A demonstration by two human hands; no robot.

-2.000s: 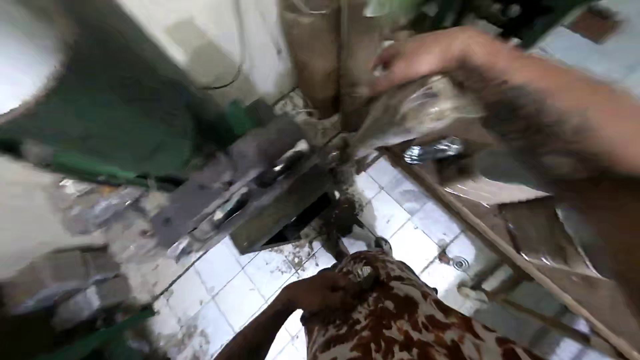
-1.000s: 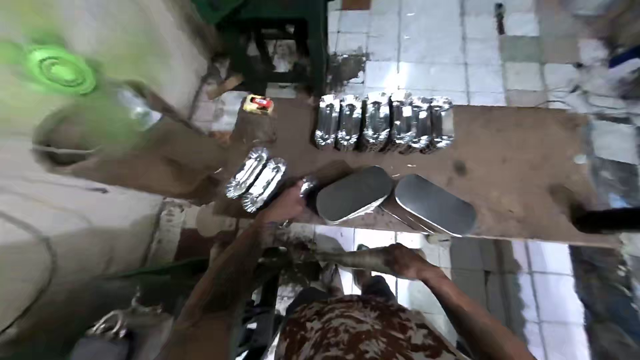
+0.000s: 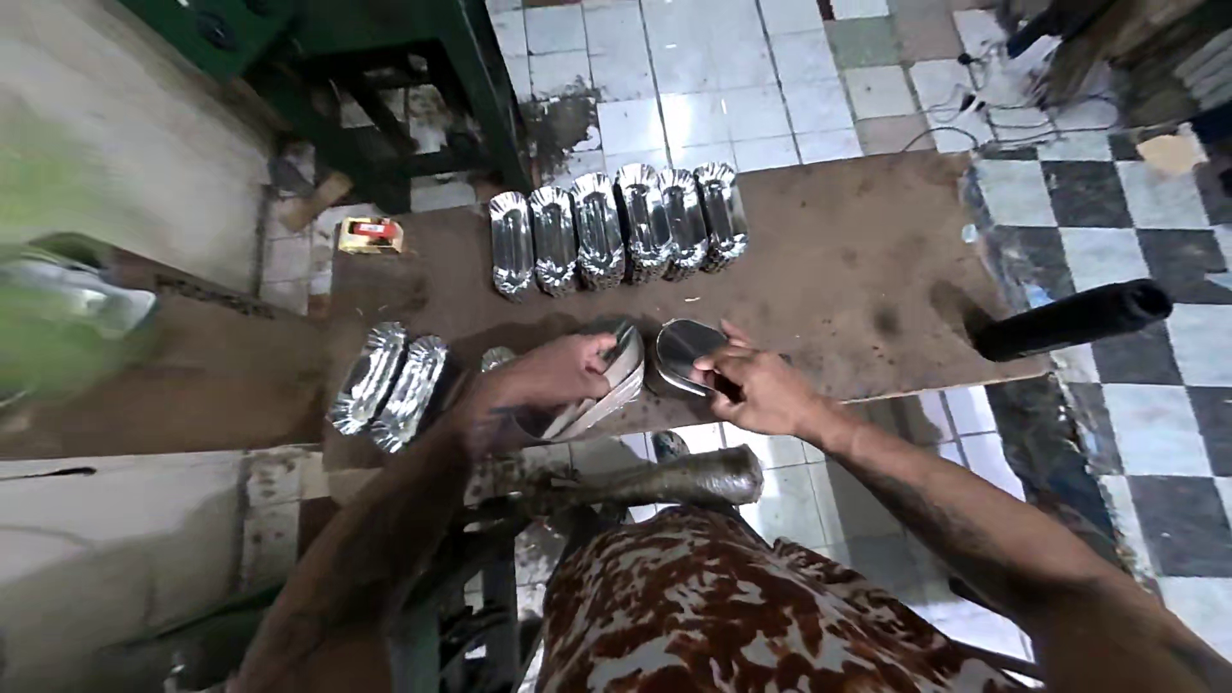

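Note:
My left hand [image 3: 553, 371] grips the upper part of a stack of oval foil sheets [image 3: 616, 385], whose layers fan apart at the right edge. To its right, my right hand [image 3: 760, 385] has its thumb and fingers on the edge of a second stack of dark oval sheets [image 3: 685, 348]. Several stacks of fluted foil trays [image 3: 597, 231] stand in a row beyond the hands. Two more fluted foil stacks [image 3: 409, 395] lie on the left, near my left forearm. Part of a small foil piece [image 3: 497, 358] shows beside my left wrist.
The brown bench [image 3: 847, 260] carries a red and gold packet [image 3: 371, 235] at the back left and an upright black tube [image 3: 1073, 320] at the right end. A green metal frame [image 3: 385, 96] stands behind. A wrapped cylindrical bar [image 3: 674, 481] juts out between the bench and my lap.
The view has swung to the bench. My right hand has moved from the wrapped bar up to the right-hand oval stack. My left hand has moved right onto the other oval stack.

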